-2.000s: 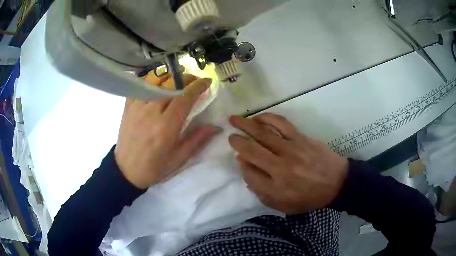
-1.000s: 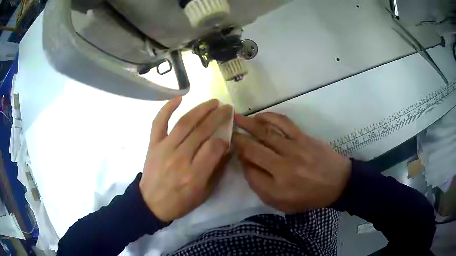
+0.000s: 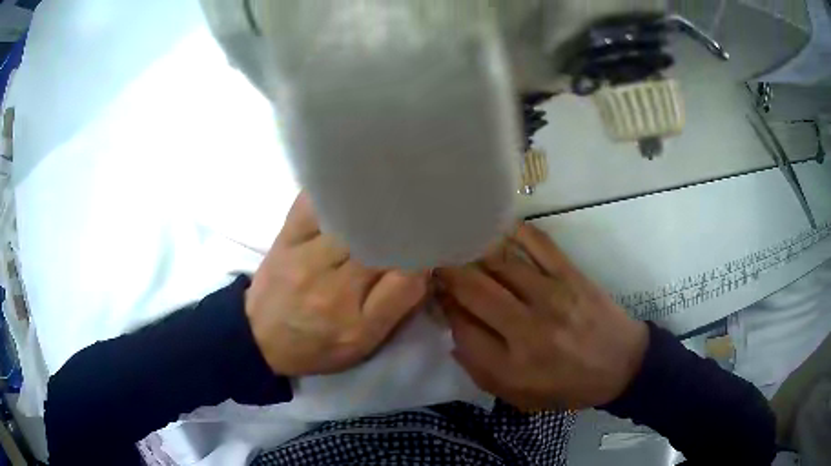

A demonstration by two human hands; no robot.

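Observation:
A white fabric panel lies under both hands and hangs toward the lap. My left hand is on the fabric, its thumb and fingers pinched near the front of the machine head. My right hand is beside it, fingers curled at the same spot, the two hands nearly touching. The grey sewing machine head covers the left fingertips, the needle area and the fabric edge there.
Cream ribbed knobs stick out from the machine. A thin pointed metal tool lies at the right. A printed ruler scale runs along the front edge. White pieces with a tan tag are at the lower right.
The view has shifted, and the machine head now covers the centre. My left hand came back from the needle area and is now pinched close against my right hand.

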